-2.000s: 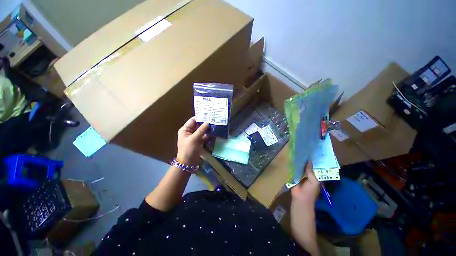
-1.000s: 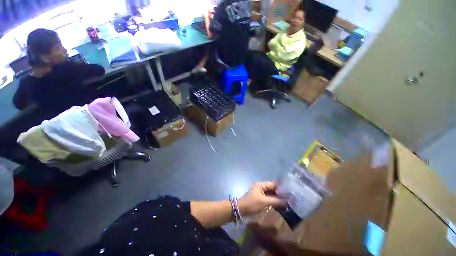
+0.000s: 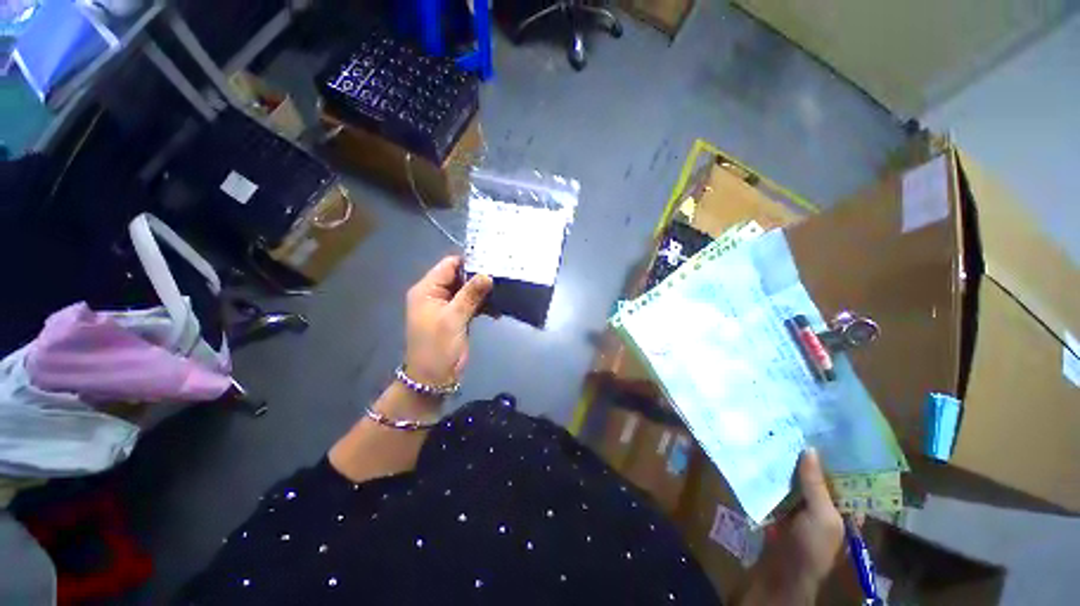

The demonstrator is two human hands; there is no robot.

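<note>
My left hand (image 3: pixel 441 326) holds up a small zip-lock sample bag (image 3: pixel 516 243) with a white label and dark contents, pinched at its lower left between thumb and fingers. My right hand (image 3: pixel 811 539) grips a stack of pale blue and yellow-green forms (image 3: pixel 740 361) at its lower edge, thumb on top. A silver bulldog clip (image 3: pixel 850 331) with a red patch holds the stack's right side. A blue pen (image 3: pixel 862 562) sticks out below my right hand; how it is held is partly hidden.
A large brown carton (image 3: pixel 882 284) stands at the right, with more cartons (image 3: pixel 645 456) below the forms. Black crates (image 3: pixel 400 95) on small boxes stand upper left. A chair with pink and white cloths (image 3: pixel 119 355) is at the left. Yellow lines mark the grey floor (image 3: pixel 592 130).
The view has swung back down and right from the room. The clipped forms and my right hand are in view again. The bag is now held up, clear of the carton.
</note>
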